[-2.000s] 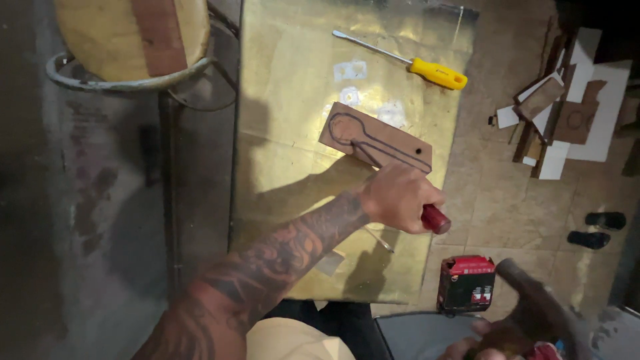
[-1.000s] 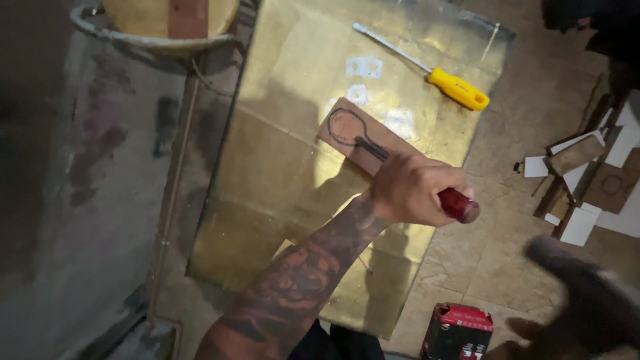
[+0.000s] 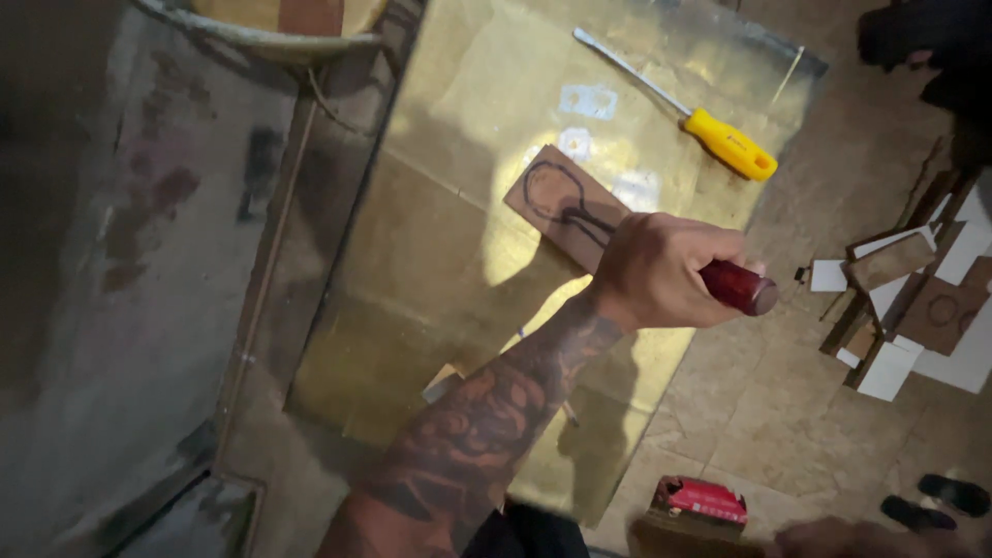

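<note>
My left hand (image 3: 670,271) is closed around the dark red handle (image 3: 740,288) of a tool, probably a chisel. Its dark shaft reaches toward a flat wooden board (image 3: 562,194) marked with a black spoon-shaped outline; the tip's exact contact is unclear. The hand covers the board's right end. Low at the bottom right edge, my right hand (image 3: 868,536) is a blur, mostly cut off, beside the blurred brown form of a hammer (image 3: 694,535). A yellow-handled screwdriver (image 3: 728,146) lies above the board on the worn, yellowish tabletop (image 3: 434,225).
A round stool or table (image 3: 256,31) with a metal rim stands at the upper left. Wood and white board offcuts (image 3: 891,364) lie on the tiled floor at right. A red box (image 3: 701,500) and dark slippers (image 3: 953,494) are lower right. Dark clothing of a person shows upper right.
The right hand and the hammer have dropped to the bottom edge of the view. The left hand still holds the red handle over the board. The view has turned and shifted.
</note>
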